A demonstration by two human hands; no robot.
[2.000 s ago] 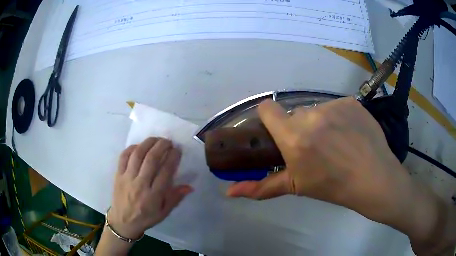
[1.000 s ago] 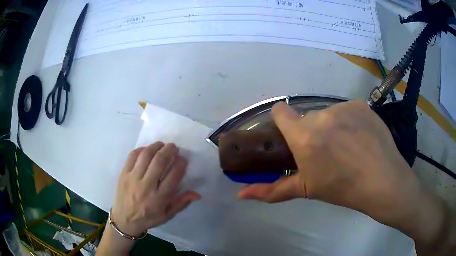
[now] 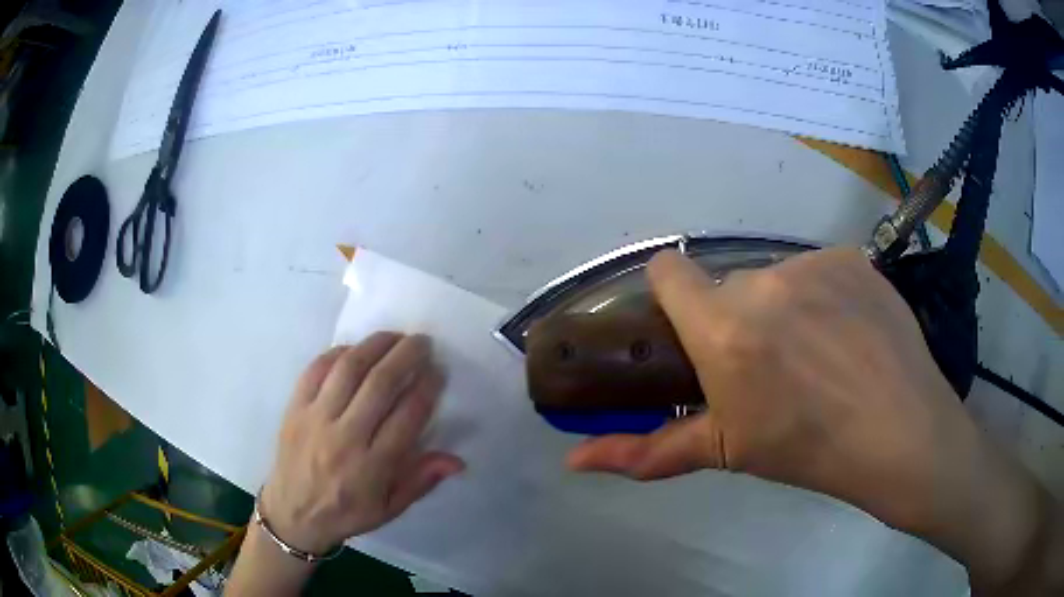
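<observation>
The white garment panel point(image 3: 467, 513) lies on the table in front of me, its far edge running under the iron. A small tan tip, perhaps a card template point(image 3: 345, 252), peeks out at the panel's far left corner. My left hand point(image 3: 356, 443) rests flat on the panel's left part, fingers slightly bent, gripping nothing. My right hand point(image 3: 793, 362) is around the brown handle of the steam iron point(image 3: 613, 362). The iron stands on the panel, its pointed metal tip facing left, a blue part under the handle. The panel under the iron is hidden.
Black shears point(image 3: 163, 175) and a black tape roll point(image 3: 79, 239) lie at the far left. A printed paper pattern point(image 3: 525, 70) covers the far side. The iron's ribbed hose point(image 3: 951, 157) and black cord run at the right. A yellow rack point(image 3: 140, 531) stands below the table's left edge.
The whole view has shifted, so everything appears slightly right and lower. The iron's tip is a little farther from my left hand. Both hands keep their holds.
</observation>
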